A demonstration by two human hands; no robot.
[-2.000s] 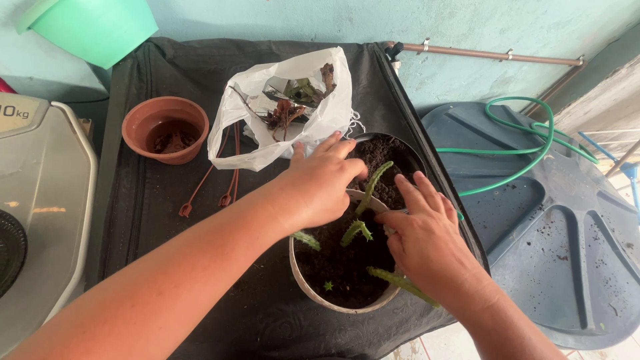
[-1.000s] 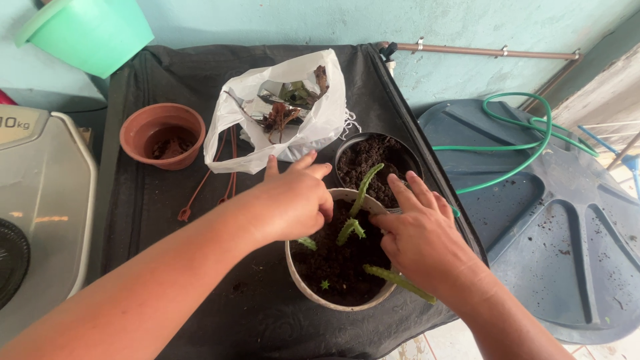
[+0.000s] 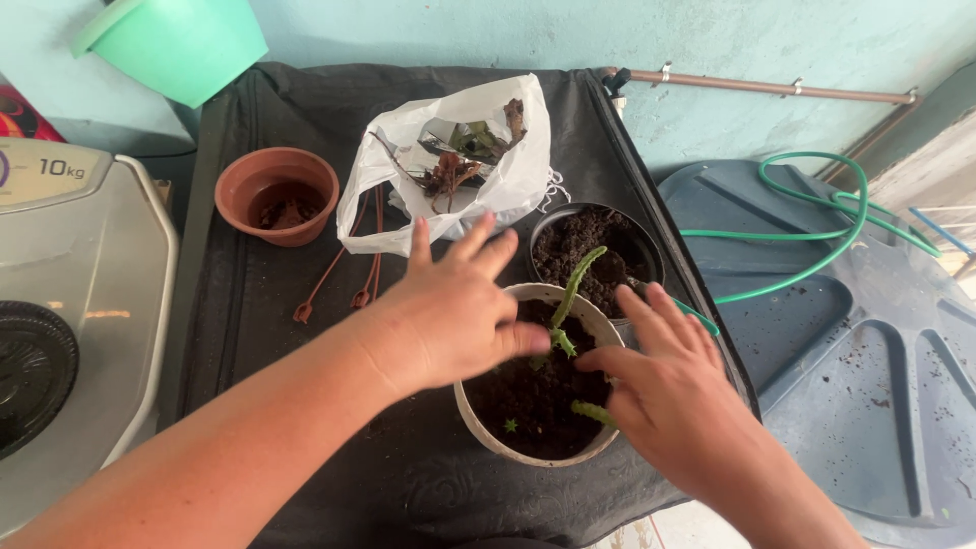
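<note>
Both hands are over a whitish round plant pot [image 3: 476, 427] filled with dark soil [image 3: 534, 408]. Green spiny succulent stems stand in it: a tall one [image 3: 577, 282], a short one [image 3: 563, 343] in the middle, a tiny tip [image 3: 511, 425] and one leaning to the right [image 3: 592, 412]. My left hand [image 3: 457, 309] spreads its fingers over the pot's left rim, thumb close to the short stem, holding nothing. My right hand [image 3: 663, 358] is at the right rim, fingers apart, index finger near the soil. Behind sits a black pot [image 3: 656, 259] of loose soil, a green-handled tool [image 3: 698, 316] partly in it.
A white plastic bag [image 3: 526, 168] of dry plant scraps and a terracotta-coloured pot [image 3: 325, 191] stand on the black-covered table [image 3: 343, 473]. Brown plastic hangers [image 3: 328, 278] lie between. A washing machine [image 3: 114, 229] is left; a blue lid [image 3: 816, 358] with a green hose [image 3: 793, 290] is right.
My left hand has drawn back from the stems toward the pot's left side, its fingers now spread. More of the black pot shows than two seconds ago. My right hand stays by the right rim.
</note>
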